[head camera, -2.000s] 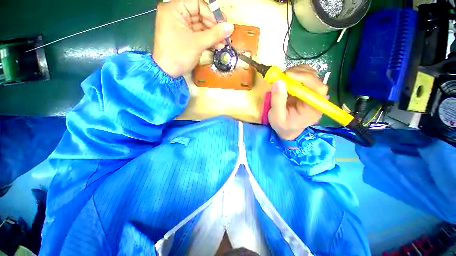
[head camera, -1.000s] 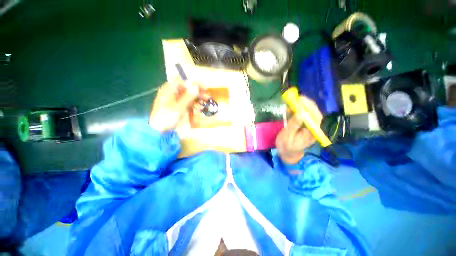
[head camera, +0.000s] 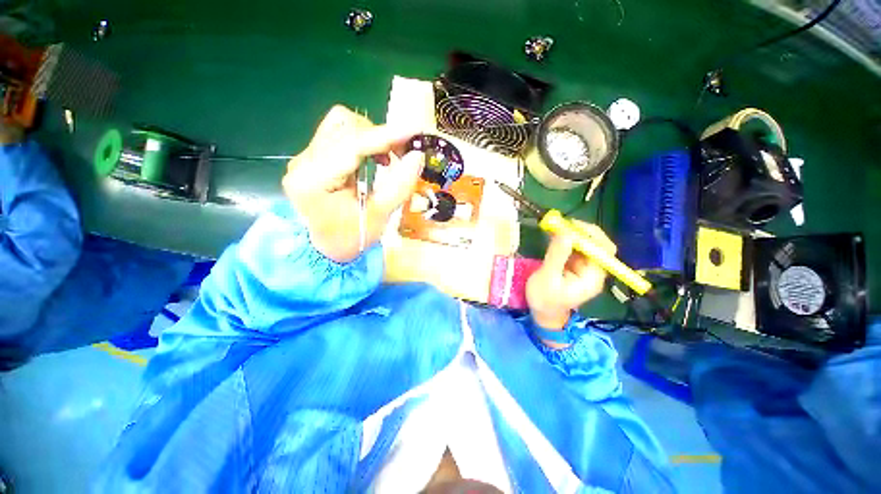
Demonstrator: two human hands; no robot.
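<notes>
My left hand [head camera: 353, 183] pinches a round dark circuit board [head camera: 438, 160] between thumb and index finger, raised above the jig. A thin silvery strip, perhaps solder wire or tweezers, also lies in the hand. The orange-brown jig [head camera: 464, 227] lies on the cream work board [head camera: 434, 270], with a small black round piece [head camera: 441, 205] at its centre. My right hand [head camera: 568, 276] holds the soldering iron [head camera: 604, 255] by its yellow handle; its metal tip points up-left, beside the jig and apart from the board.
A green solder spool [head camera: 155, 162] stands left. Behind are a coiled holder [head camera: 483, 118] and round tub [head camera: 572, 145]. A pink block [head camera: 512, 281] lies beside my right hand. A blue box [head camera: 654, 210], yellow square [head camera: 720, 259] and fan [head camera: 808, 289] stand right. A blue sleeve [head camera: 34, 217] shows far left.
The round board has left the jig and is now lifted in my left hand. The iron tip has moved away from the board. The view has shifted, showing more of the bench.
</notes>
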